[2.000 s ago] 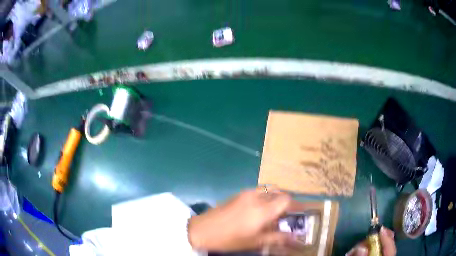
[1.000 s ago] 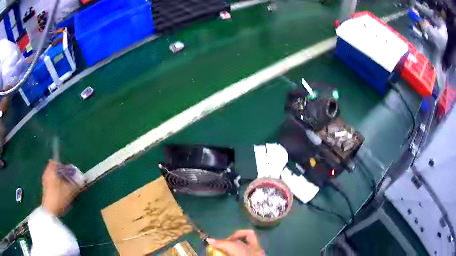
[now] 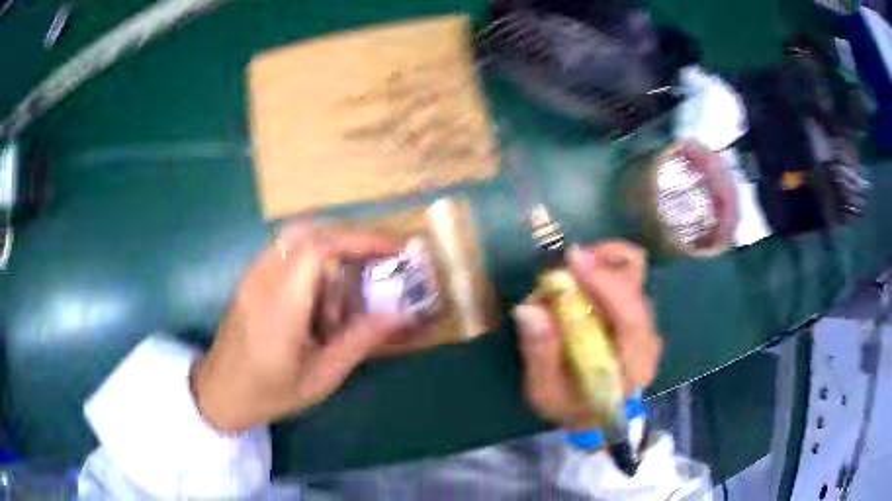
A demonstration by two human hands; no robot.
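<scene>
My left hand (image 3: 284, 338) holds a small watch housing (image 3: 401, 284) between thumb and fingers, over the brown holding fixture (image 3: 462, 269) with its pale tape strip. The housing has a pale rim and dark and bright parts inside; it is blurred. My right hand (image 3: 592, 338) grips the soldering iron (image 3: 587, 342) by its yellowish wrapped handle. Its metal shaft points up and left, to the right of the fixture; the tip is blurred. The tan cardboard sheet (image 3: 367, 117) with dark flecks lies just above the fixture.
The tip-cleaning tub (image 3: 690, 199) stands to the right with white paper (image 3: 712, 110) beside it. The black fume fan (image 3: 577, 59) is at the top centre-right, and a black soldering iron stand (image 3: 797, 157) at the far right. The pale curved rail (image 3: 108, 49) crosses the upper left.
The view has swung back from the right side to the fixture. My left hand has come from beyond the rail to the fixture with a housing. My right hand still holds the iron.
</scene>
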